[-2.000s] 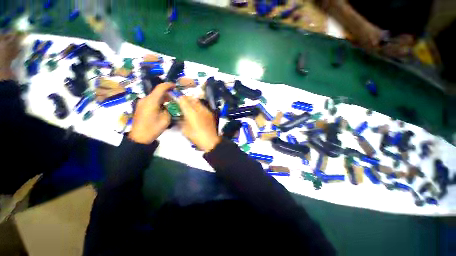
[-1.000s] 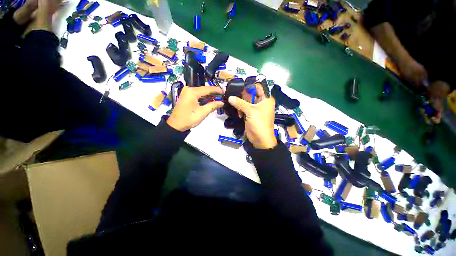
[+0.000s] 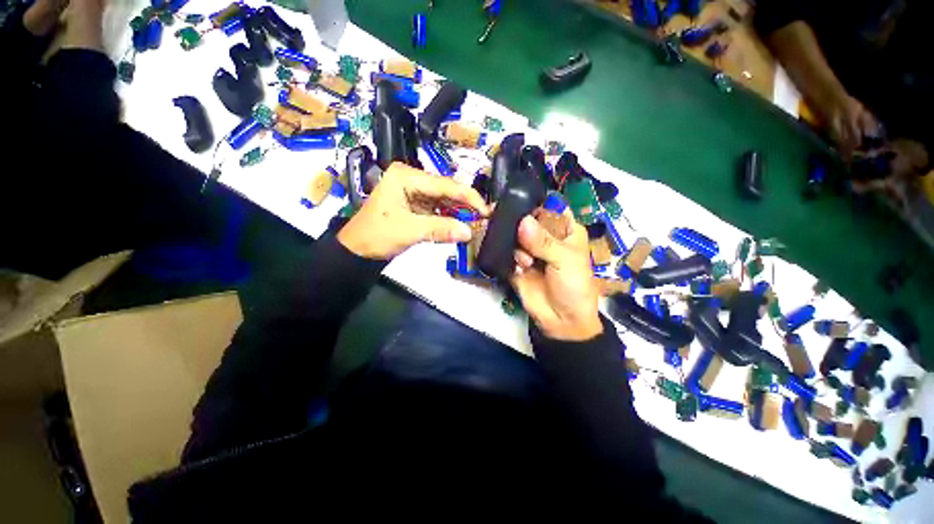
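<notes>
My right hand (image 3: pixel 561 268) grips a glossy black plastic housing (image 3: pixel 504 227), held tilted above the white sheet (image 3: pixel 451 299). A blue cell with a tan pad (image 3: pixel 554 213) shows beside the housing at my right hand's fingers. My left hand (image 3: pixel 405 215) is left of the housing, thumb and forefinger pinched at thin red lead wires (image 3: pixel 473 216). Whether the wires run into the housing cannot be told. Loose black housings (image 3: pixel 389 128), blue cells (image 3: pixel 307 140) and green circuit boards (image 3: pixel 671 389) lie on the sheet on both sides of my hands.
The green conveyor belt (image 3: pixel 655 123) runs beyond the sheet, with scattered parts including a black housing (image 3: pixel 566 71). An open cardboard box (image 3: pixel 154 379) is at lower left. Another person's hands (image 3: pixel 871 143) are at upper right; another person's arm (image 3: pixel 82 31) is at upper left.
The black housing now stands out in my right hand, raised and turned lengthwise. My left hand has stayed close on its left. The view has shifted slightly since one second ago.
</notes>
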